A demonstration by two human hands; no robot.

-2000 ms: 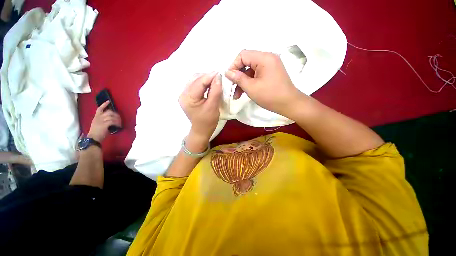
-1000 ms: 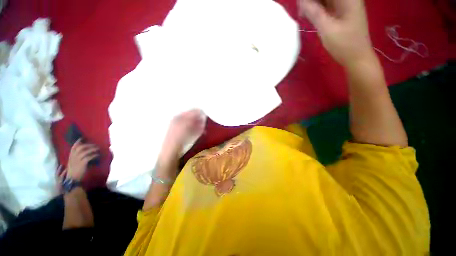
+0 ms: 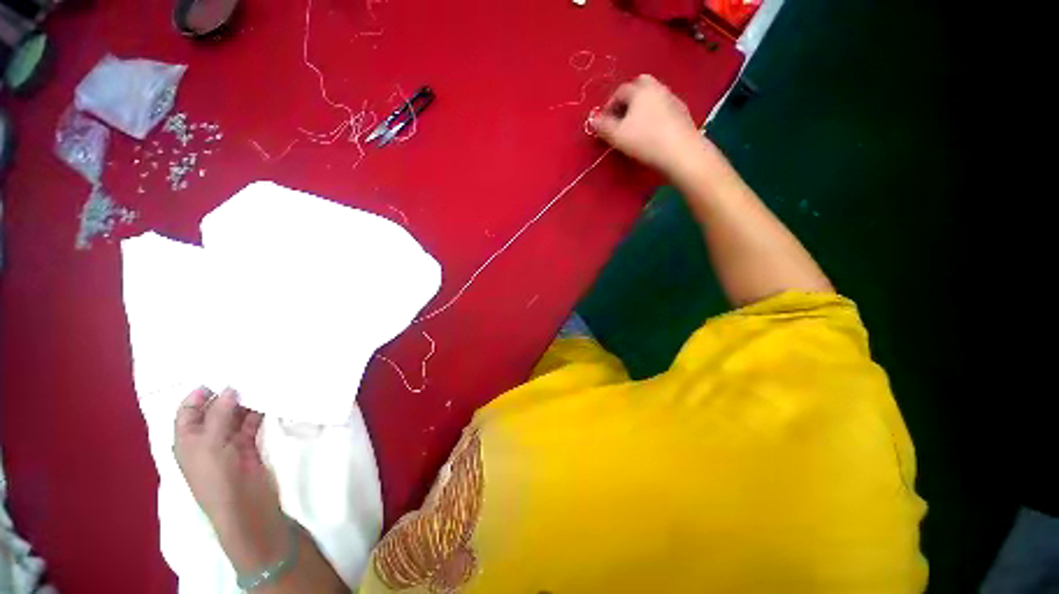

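Observation:
The white garment [image 3: 290, 279] lies on the red cloth at the left and centre. My left hand [image 3: 227, 447] is on its lower part, thumb and fingers close together; whether it pinches the cloth is hard to tell. My right hand [image 3: 642, 125] is raised at the upper right, fingertips pinched on the sewing thread [image 3: 511, 241]. The thread runs taut and slanting from those fingertips down to the garment's right edge. No needle can be made out.
Thread snips [image 3: 401, 115] lie among loose thread at the top centre. Loose fasteners [image 3: 180, 151] and clear plastic bags [image 3: 130, 95] are at the upper left. A dark round dish [image 3: 206, 14] is at the top edge. The red cloth [image 3: 523, 139] ends at a dark green area on the right.
The view has turned right, and the neighbour's hand and phone are gone from it. My right hand has left the garment and moved far out, drawing thread. The snips and fasteners have come into view.

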